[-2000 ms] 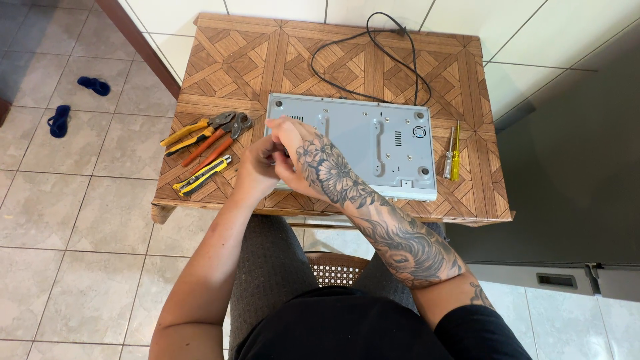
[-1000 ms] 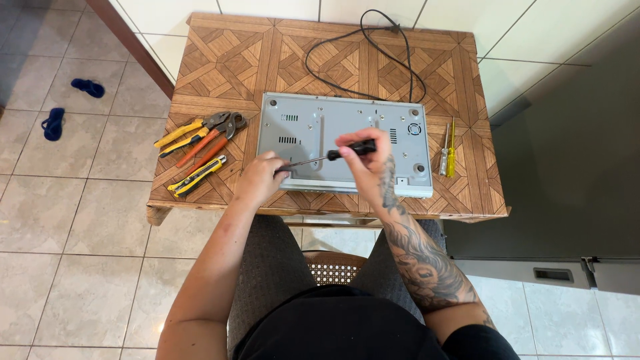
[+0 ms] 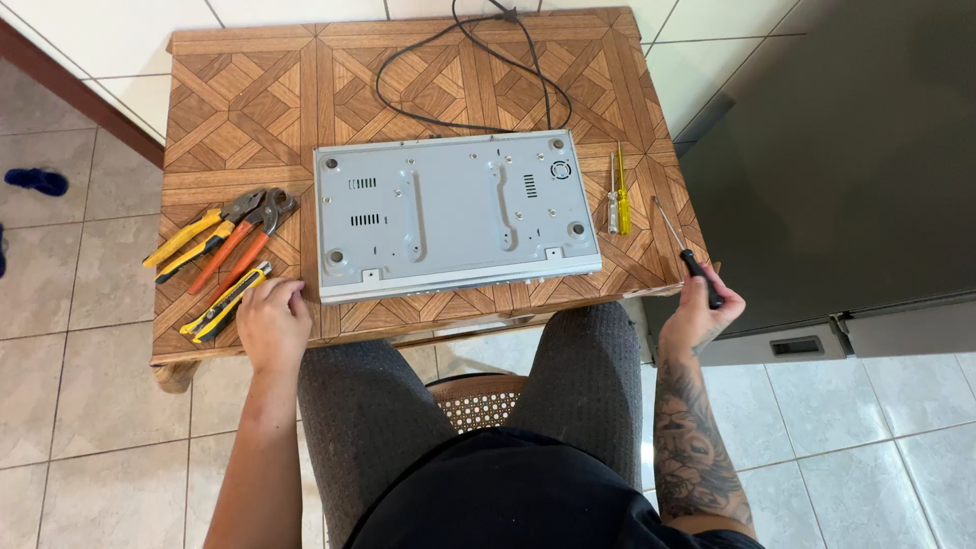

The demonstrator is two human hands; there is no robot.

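Observation:
A grey metal electronic device (image 3: pixel 457 217) lies with its footed, vented underside up at the table's front edge. My right hand (image 3: pixel 700 305) holds a black-handled screwdriver (image 3: pixel 692 263) at the table's right front corner, its shaft over the tabletop. My left hand (image 3: pixel 276 314) rests at the front edge, left of the device and beside a yellow utility knife (image 3: pixel 223 303); its fingers are curled, and whether something small is between them cannot be seen. Neither hand touches the device.
Yellow-handled pliers (image 3: pixel 187 238) and orange-handled pincers (image 3: pixel 238 248) lie at the left. A clear-handled screwdriver (image 3: pixel 612 210) and a yellow-handled one (image 3: pixel 624 206) lie right of the device. A black power cord (image 3: pixel 427 118) loops behind it. A patterned wooden-look table (image 3: pixel 244 99) carries everything.
Both hands have moved off the device: my right hand to the right with the screwdriver, my left hand to the left, beside the utility knife.

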